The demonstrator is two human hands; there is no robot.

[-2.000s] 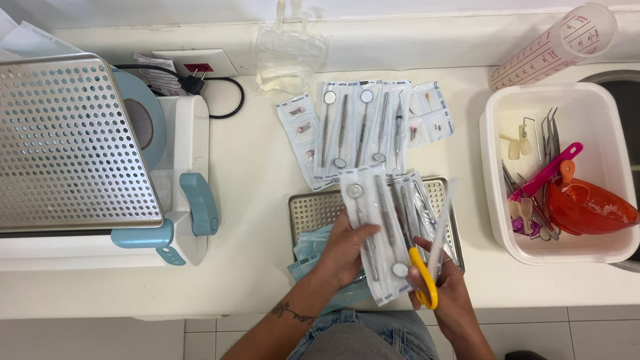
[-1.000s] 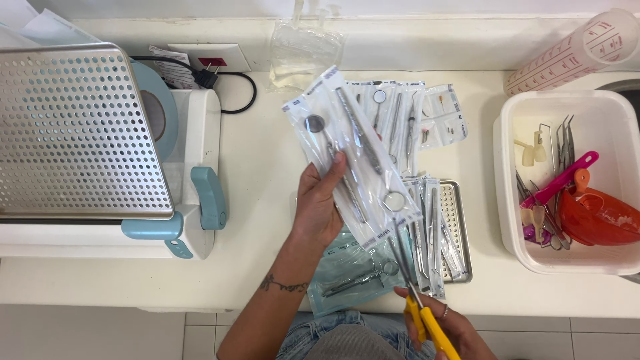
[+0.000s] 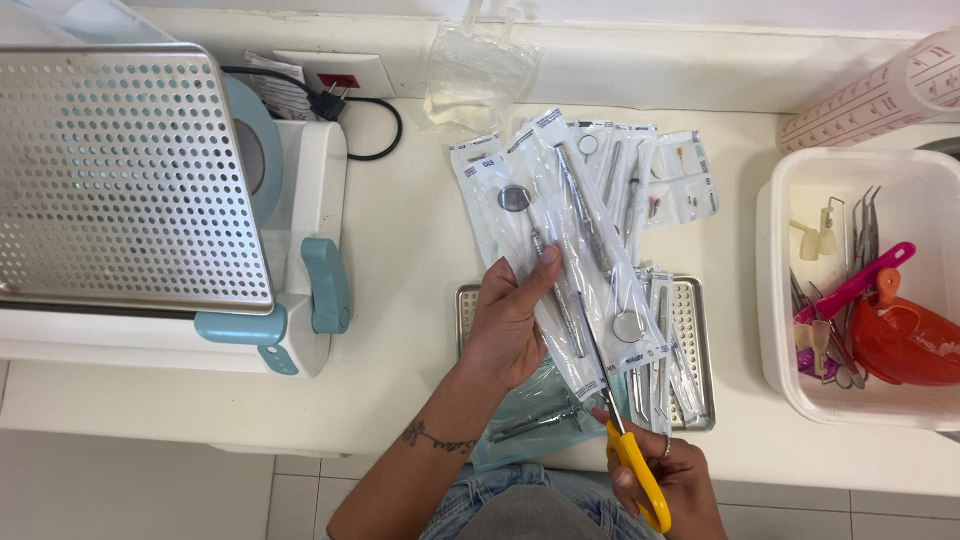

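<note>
My left hand (image 3: pixel 514 322) grips a pair of clear sterilization pouches (image 3: pixel 577 262), each with a dental mouth mirror inside. In my right hand (image 3: pixel 660 480) are yellow-handled scissors (image 3: pixel 634 472), their blades at the pouches' lower edge and running up between the two mirrors. Under the pouches, a perforated metal tray (image 3: pixel 697 360) carries several narrow pouches of instruments. A teal-tinted pouch (image 3: pixel 532 420) with a metal instrument lies partly beneath my left hand. Farther back, more pouched instruments (image 3: pixel 622 172) and a small pouch (image 3: pixel 682 180) lie on the counter.
At left stands a white pouch-sealing machine (image 3: pixel 300 217) with blue handles, a perforated metal tray (image 3: pixel 127 180) on top. A white plastic tub (image 3: pixel 780 300) at right holds instruments and a red rubber bowl (image 3: pixel 907 337). Behind are a clear liquid bag (image 3: pixel 472 82), a plug (image 3: pixel 328 105) and a measuring cup (image 3: pixel 870 90).
Two seconds ago the pouches were lower, over the tray; my left hand has raised and tilted them. The scissors, earlier beside the pouches, now have their blades at the lower edge.
</note>
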